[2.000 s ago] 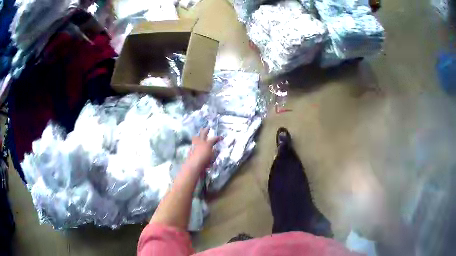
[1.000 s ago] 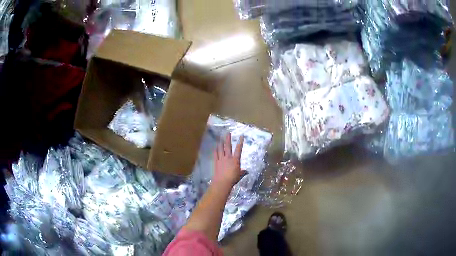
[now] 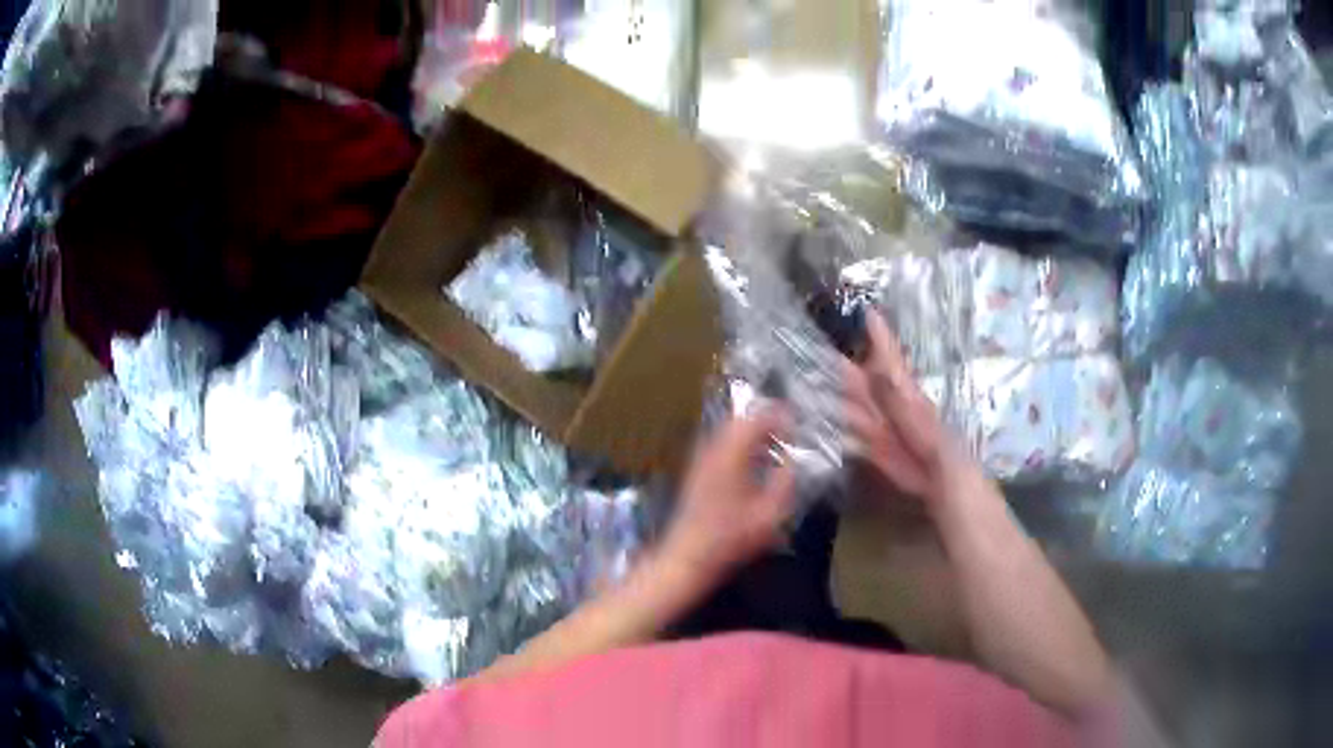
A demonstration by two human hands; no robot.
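Observation:
A crinkled clear plastic bag is in front of me, just right of the box, blurred by motion. My left hand is at its lower left edge with the fingers curled against the film. My right hand is at its right side with the fingers pointing up. Both hands are blurred. A small dark patch shows above my right fingertips; I cannot tell what it is. An open cardboard box stands left of the bag with a white bagged item inside.
Shiny white bagged garments are heaped at the lower left. A dark red pile lies behind them. Bagged floral garments are stacked at the right, with pale blue bundles beyond them.
My left hand has left the flat white bundle beside the box. My right hand has come into view, and both hands are now at the clear bag.

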